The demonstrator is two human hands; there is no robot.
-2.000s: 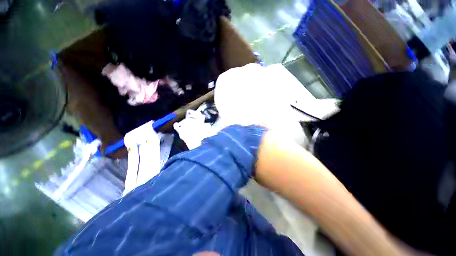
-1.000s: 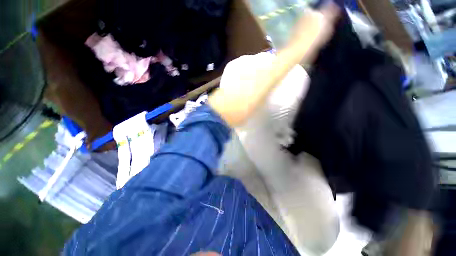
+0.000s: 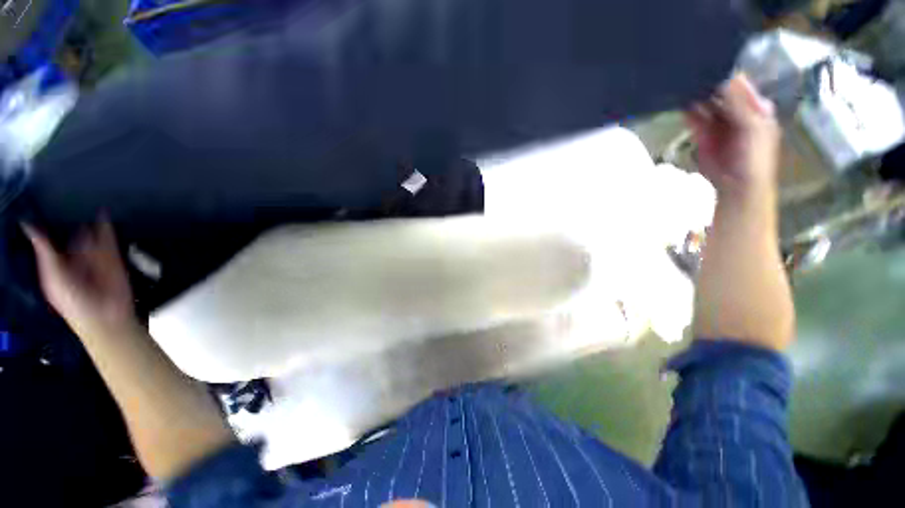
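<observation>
A large black garment (image 3: 397,94) is spread in the air between my two hands, over the far side of the white ironing table, and is blurred. My left hand (image 3: 89,273) grips its near left edge. My right hand (image 3: 734,134) grips its right end. A small white label (image 3: 414,182) shows on a black part below the garment's middle. The padded board (image 3: 397,283), off-white with rounded ends, lies bare in front of me on the white table cover (image 3: 635,248). The fingertips are partly hidden in the cloth.
A blue crate (image 3: 198,22) is at the top left. A white bundle (image 3: 853,104) is at the far right, beside other blurred items. Dark cloth (image 3: 60,427) is at the lower left. Green floor (image 3: 585,397) shows at the right, below the table.
The view has turned from the brown box of garments to the table. The black garment has moved from the right side to in front of me and is stretched wide between both hands.
</observation>
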